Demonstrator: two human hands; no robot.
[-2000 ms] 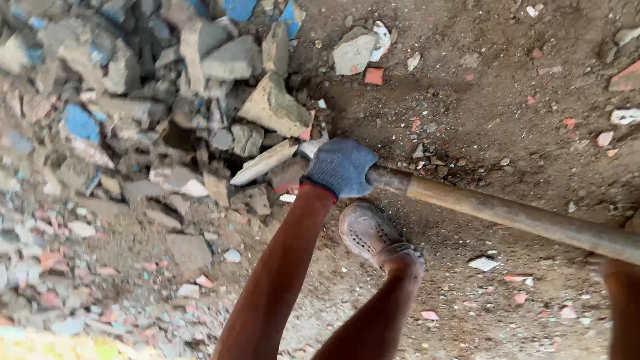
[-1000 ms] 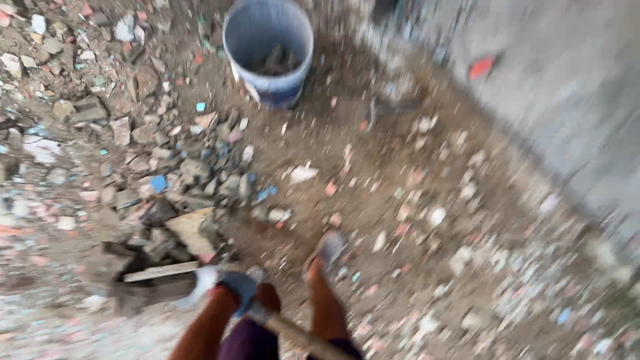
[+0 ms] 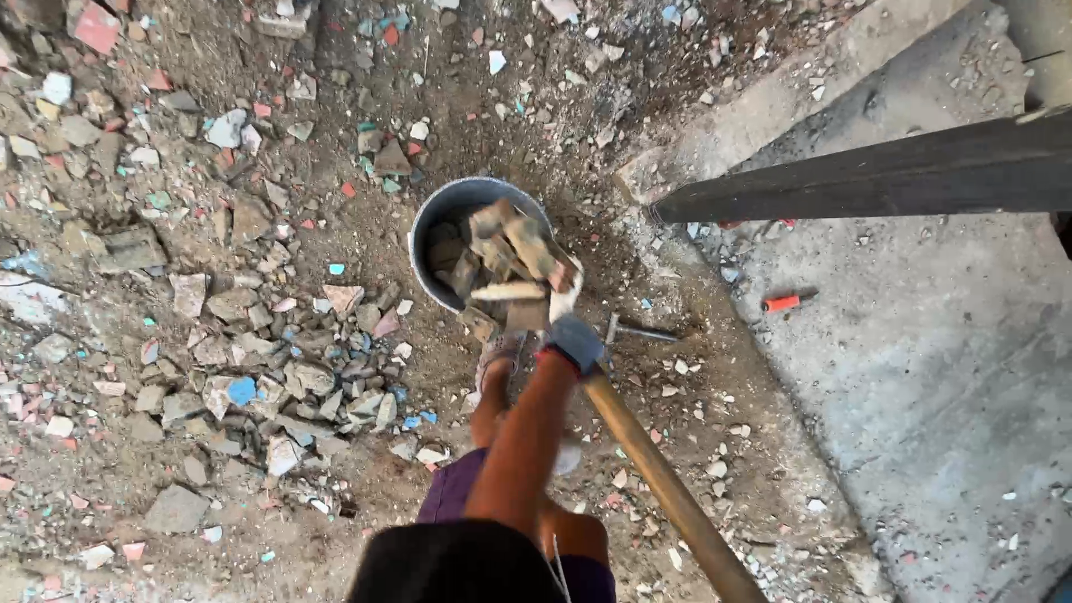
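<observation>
My left hand (image 3: 576,343), in a blue-grey glove, is closed around the lower part of a wooden-handled shovel (image 3: 662,469). The shovel's blade, mostly hidden under chunks of broken masonry (image 3: 511,251), is over the rim of a round bucket (image 3: 425,209). Some chunks lie over the opening, and darker rubble shows inside the bucket. One chunk (image 3: 477,323) is at the near rim, beside my foot. The handle runs down to the bottom edge at the right. My right hand is outside the view.
A heap of rubble (image 3: 301,377) lies left of my legs, with fragments scattered around. To the right, a dark post (image 3: 837,176) rises near a concrete slab (image 3: 904,360). A red-handled tool (image 3: 783,302) lies on the slab, and a metal T-shaped tool (image 3: 641,332) on the dirt.
The loaded shovel has moved from beside the rubble heap to over the bucket, with my left hand still on it. The view has swung widely.
</observation>
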